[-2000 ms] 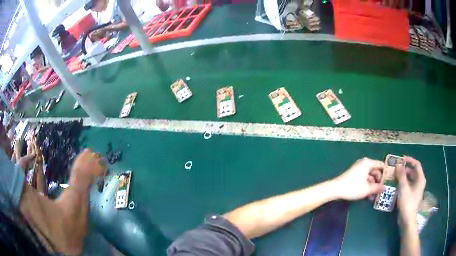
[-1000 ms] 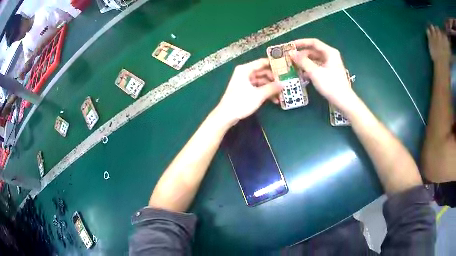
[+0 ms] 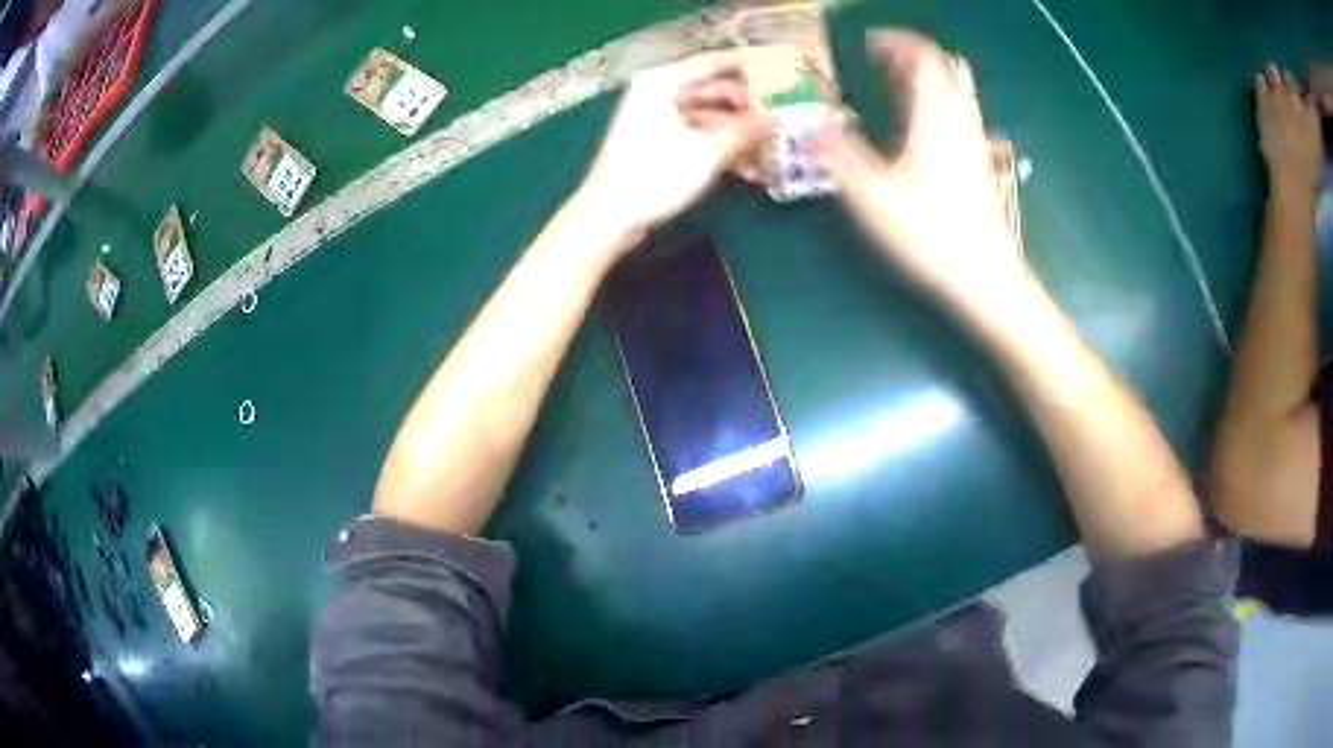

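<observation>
A beige handset unit (image 3: 794,110) with a green patch and white key squares is held above the green surface at the top middle, blurred. My left hand (image 3: 676,139) grips its left edge. My right hand (image 3: 924,161) is at its lower right, fingers raised and spread, blurred; whether the thumb touches the unit is unclear. A second unit (image 3: 1006,190) lies partly hidden behind my right hand. A dark smartphone (image 3: 705,387) with a thin gold edge lies below my hands.
Several handset units (image 3: 279,171) lie beyond the speckled pale strip (image 3: 351,202). Another unit (image 3: 173,585) lies at lower left near small black parts. Two small white rings lie left. A red tray (image 3: 100,85) is at upper left. Another person's arm (image 3: 1275,322) is at the right edge.
The view has shifted, so the surface items appear further left and up. My right hand's fingers have lifted off the unit's upper part and spread. My left hand still holds it.
</observation>
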